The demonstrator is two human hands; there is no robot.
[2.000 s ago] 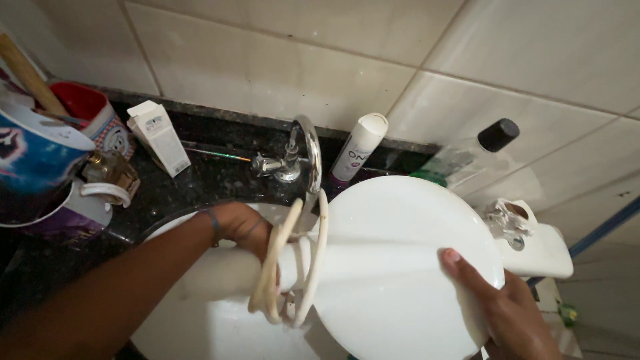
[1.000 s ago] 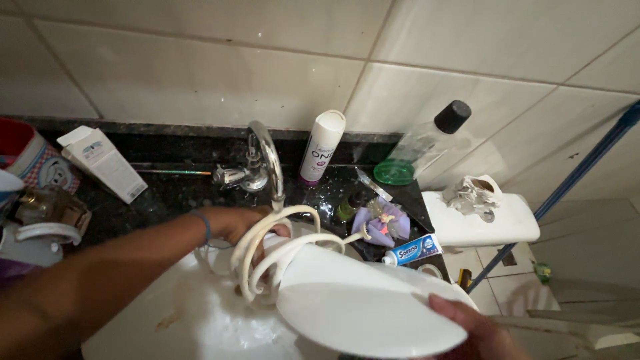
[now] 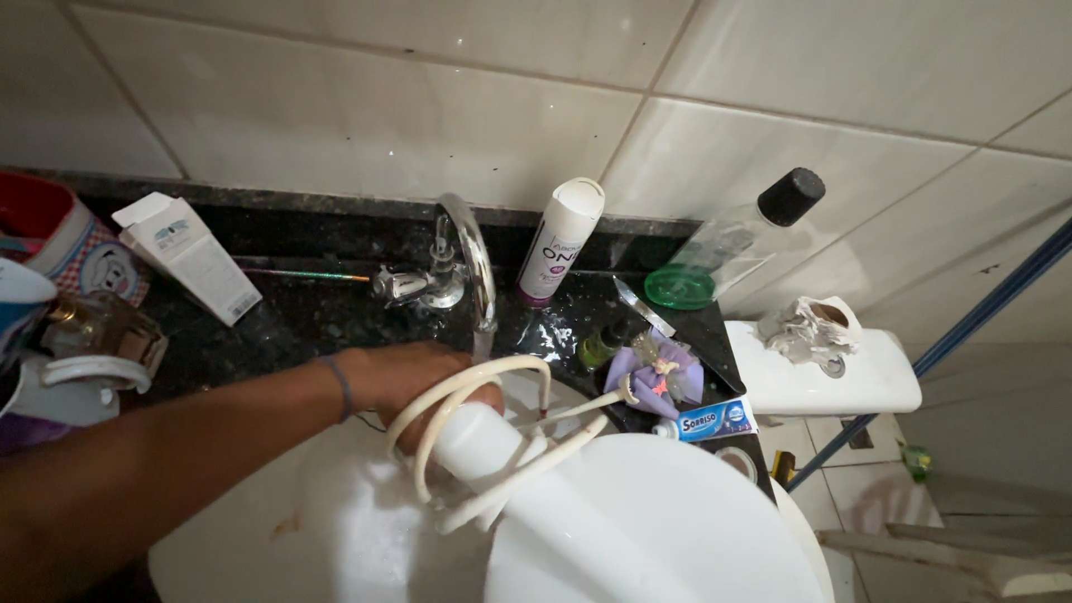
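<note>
My left hand (image 3: 414, 389), with a thin band at its wrist, grips the end of a white plastic tube (image 3: 481, 444) just below the chrome faucet (image 3: 477, 268). Loops of off-white cord (image 3: 511, 486) hang around the tube and partly hide my fingers. The tube joins a wide, round white plastic piece (image 3: 670, 536), tilted over the right side of the white sink basin (image 3: 335, 519). Water seems to run from the spout onto or beside my left hand. My right hand is out of view.
On the black stone counter (image 3: 293, 335) are a white carton (image 3: 193, 260), a spray can (image 3: 561, 243), a green-bottomed bottle (image 3: 712, 268), a purple bow (image 3: 657, 373) and a toothpaste tube (image 3: 712, 419). Cups stand left. A toilet cistern (image 3: 871, 377) and blue pole (image 3: 997, 301) are right.
The round white piece, earlier raised with its broad face showing, has dropped lower and tilted. My right hand, on its edge in both earlier frames, has left the view.
</note>
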